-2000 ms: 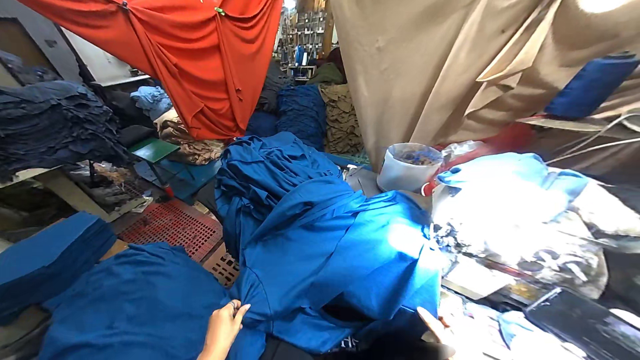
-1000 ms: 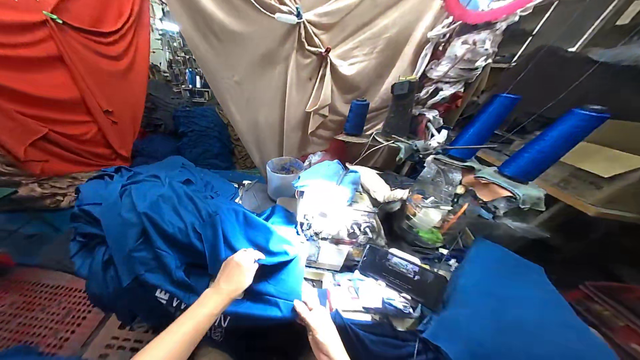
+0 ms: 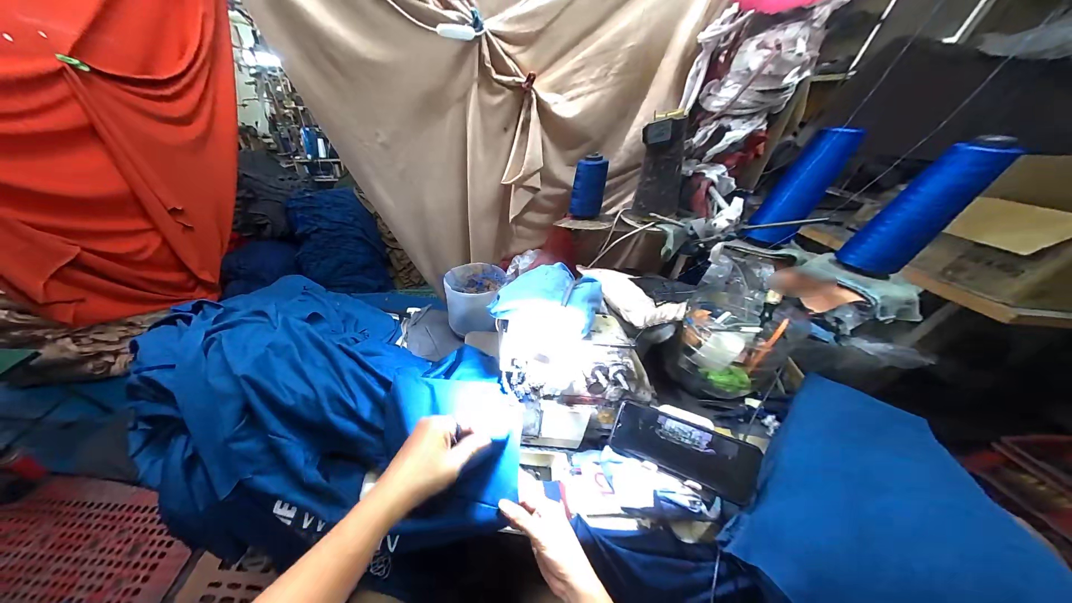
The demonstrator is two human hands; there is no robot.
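Note:
Blue fabric with white printing (image 3: 276,394) lies heaped left of a brightly lit sewing machine (image 3: 578,360). My left hand (image 3: 431,461) rests on the fabric close to the machine, thumb and fingers bunched on the cloth; whether it pinches it is hard to tell. My right hand (image 3: 544,532) is at the fabric's right edge, its thumb and fingertips against that edge. Glare hides the needle area. A smartphone (image 3: 687,452) lies right of the machine on small cloth scraps (image 3: 624,486).
A white plastic tub (image 3: 471,297) stands behind the machine. Blue thread cones (image 3: 925,205) and a jar of odds and ends (image 3: 729,347) are at the right. More blue fabric (image 3: 888,502) lies at the right front. Red perforated crates (image 3: 92,536) sit at the lower left.
The view has swung right since the oldest frame. The left hand, low on the fabric two seconds ago, is now up near the machine. The right hand stays near the fabric's right edge.

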